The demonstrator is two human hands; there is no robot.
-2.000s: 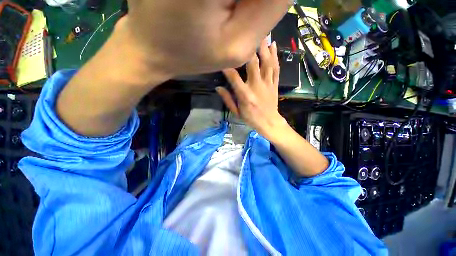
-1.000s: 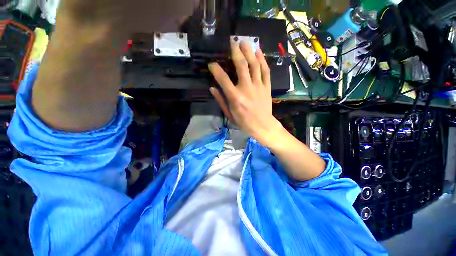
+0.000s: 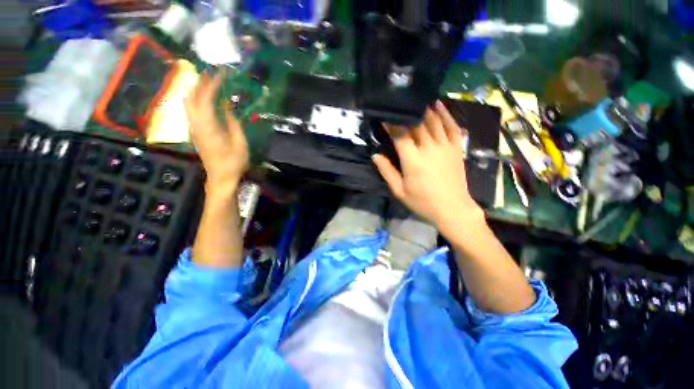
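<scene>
The black press fixture stands on the green bench in front of me, with a silver plate on its base and a dark upright behind. My right hand lies over the right part of the fixture, fingers spread towards the foot of the upright; what is under the fingers is hidden. My left hand is raised left of the fixture, blurred, fingers apart, with nothing seen in it.
An orange-framed multimeter and yellow paper lie at the left. Yellow-handled cutters and a light blue bottle are at the right. Black trays stand on the left and right.
The view has swung left and tilted. My left arm has come down from high in front to the left of the fixture. My right hand stays over the fixture's right part.
</scene>
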